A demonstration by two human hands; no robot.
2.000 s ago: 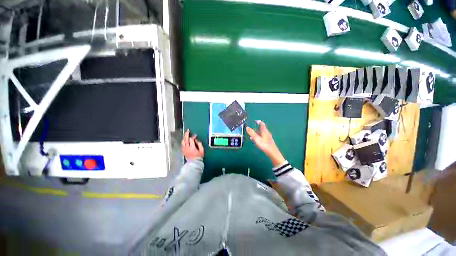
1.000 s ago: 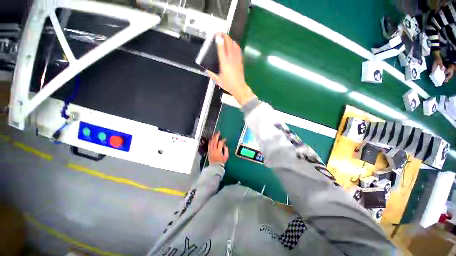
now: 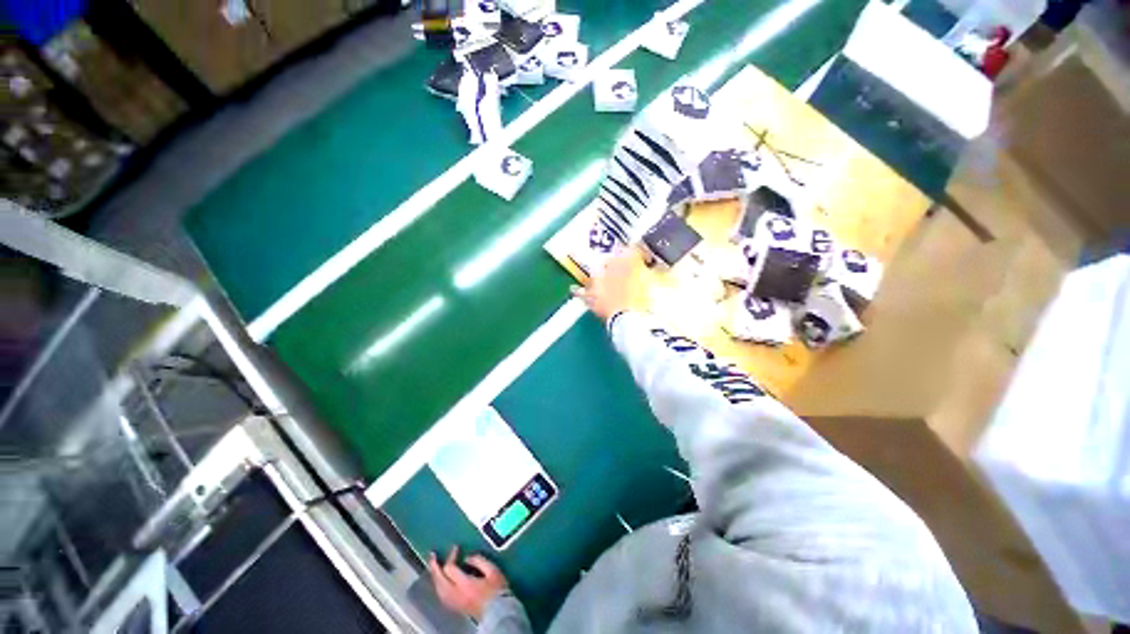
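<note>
My right hand (image 3: 604, 287) is at the near-left end of the row of small boxes (image 3: 644, 173), which stand on edge on the wooden board (image 3: 892, 186). Its fingers touch or nearly touch the end box (image 3: 602, 238); I cannot tell whether they grip it. My left hand (image 3: 468, 585) rests at the bench edge beside the machine, fingers apart and empty. The digital scale (image 3: 493, 474) lies on the green bench with its display lit and its plate bare. Loose small boxes (image 3: 783, 273) lie piled on the board.
The green conveyor (image 3: 409, 297) runs behind the bench. More boxes (image 3: 508, 50) lie beyond its white rail (image 3: 372, 261). The white-framed machine (image 3: 267, 452) is at lower left. Brown cartons (image 3: 867, 458) and a white stack (image 3: 1066, 434) are at right.
The view has turned right. My right hand has moved from the machine's edge to the row on the board and no longer holds the dark box. My left hand stays near the bench edge.
</note>
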